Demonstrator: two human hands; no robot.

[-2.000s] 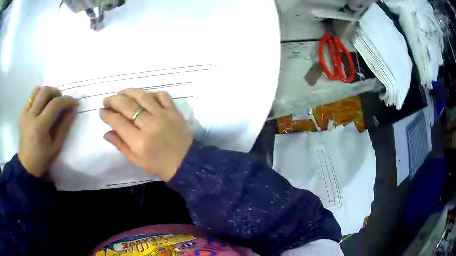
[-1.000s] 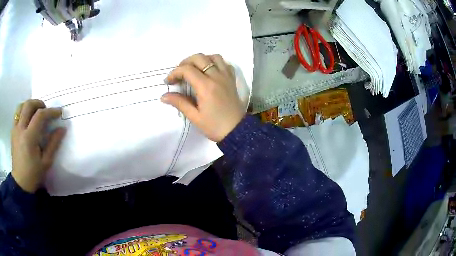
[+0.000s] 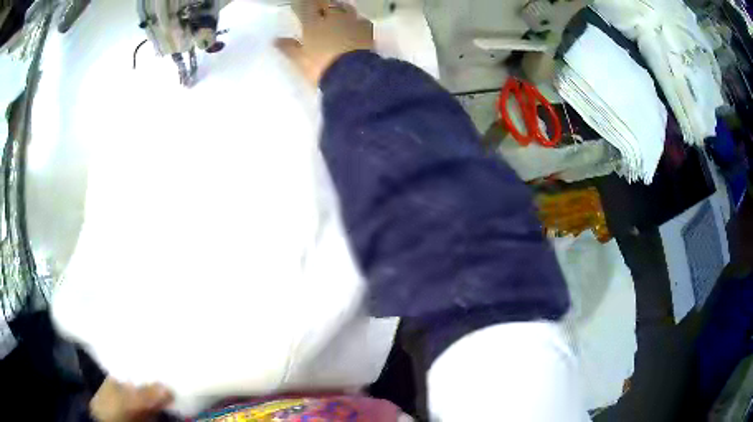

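The large white garment panel [image 3: 198, 222] covers the table in front of me and hangs toward my lap; it is blurred and no stitch lines show clearly. My right hand [image 3: 330, 33] is reached far forward at the top edge, right of the needle area, over the cloth; it is partly cut off, and its grip is unclear. My left hand [image 3: 132, 401] is low at the panel's near left edge, partly hidden and blurred, with the cloth edge at its fingers. The presser foot and needle [image 3: 187, 70] stand above the cloth.
Red scissors [image 3: 528, 113] lie right of the machine. A stack of cut pieces [image 3: 615, 99] is beyond them. A shiny orange taped package [image 3: 574, 213] and a lower pile of white panels [image 3: 599, 305] lie right of my sleeve. A printed sheet [image 3: 698, 255] is far right.
My right hand has moved from the stitched lines forward to the top. My left hand has moved down to the near edge. The panel has shifted toward me, and its stitched lines no longer show.
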